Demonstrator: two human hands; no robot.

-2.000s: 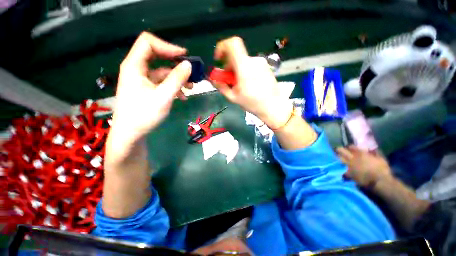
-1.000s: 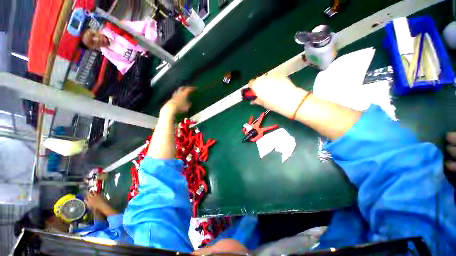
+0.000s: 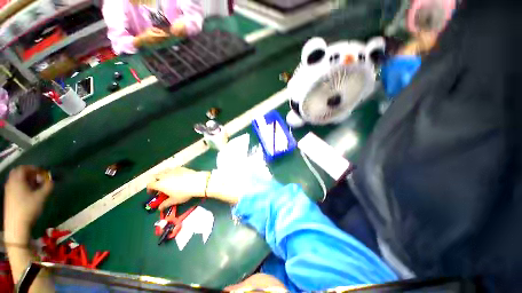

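Observation:
My left hand (image 3: 24,194) is at the far left edge over the green belt, blurred, with its fingers curled round a small dark and gold piece (image 3: 43,177). My right hand (image 3: 177,186) is low over the bench near the white rail, closed on a red clamp (image 3: 155,201), mostly covered by the fingers. Another red clamp (image 3: 169,223) with black tips lies just in front of it, beside a white wipe (image 3: 196,226).
A red clamp pile (image 3: 74,252) is at lower left. A whitish bottle (image 3: 213,134), white sheets (image 3: 233,153), blue box (image 3: 275,136), white block (image 3: 323,155) and panda fan (image 3: 335,86) stand rightward. Small units (image 3: 111,170) sit on the belt. A person in dark clothes (image 3: 446,149) is close at right.
The view has swung to the right. My left hand has a small piece at its fingers, where it looked empty a second ago. My right hand still holds the red clamp near the rail.

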